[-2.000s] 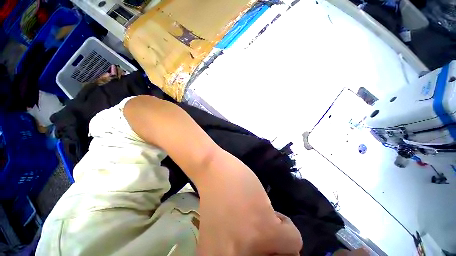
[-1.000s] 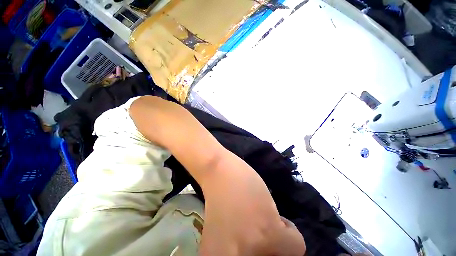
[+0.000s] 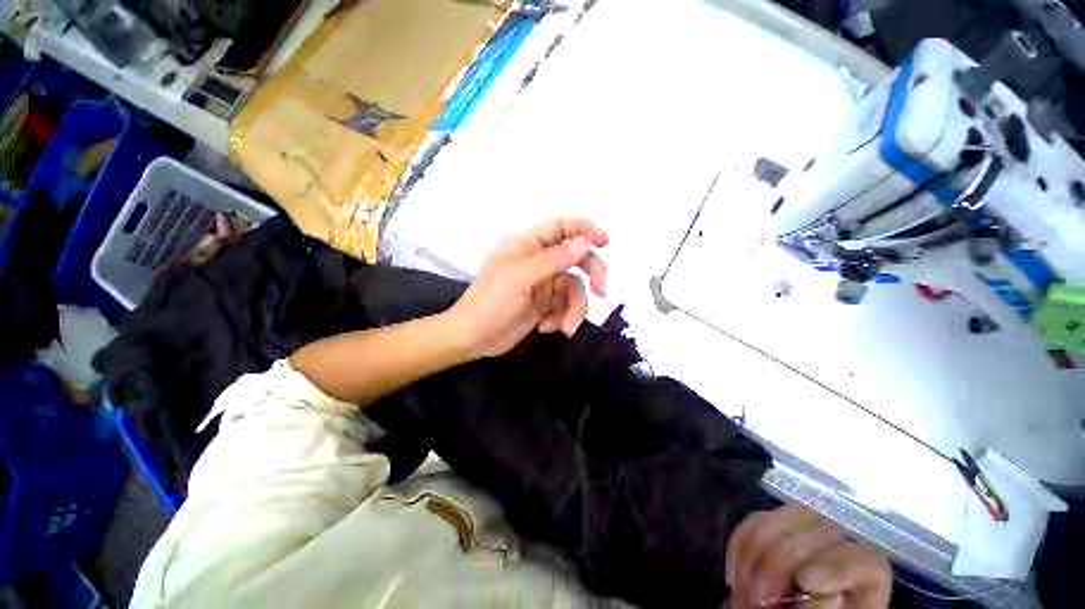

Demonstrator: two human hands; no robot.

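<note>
The black garment (image 3: 524,428) lies across the lap and along the table's front edge, bunched at the left. My left hand (image 3: 535,286) is raised over the garment's upper edge beside the table, fingers loosely curled and apart, with nothing visible in it. My right hand (image 3: 811,564) is at the bottom right, at the garment's right end, partly blurred and near the picture's edge. Its fingers are pinched around a thin reddish line that looks like sewing thread (image 3: 785,598). A pale thread also trails along the table edge to its right.
The sewing machine (image 3: 880,167) stands at the right, with a green block (image 3: 1062,319) on it. Thread snips (image 3: 983,485) lie near a white piece (image 3: 1011,523) at the table's right. Taped cardboard (image 3: 345,119) covers the table's left. A white basket (image 3: 115,268) and blue baskets stand beyond.
My left hand has lifted from the bottom centre up and away to the table edge. My right hand has come into fuller view. The view has shifted right, showing the green block and the snips.
</note>
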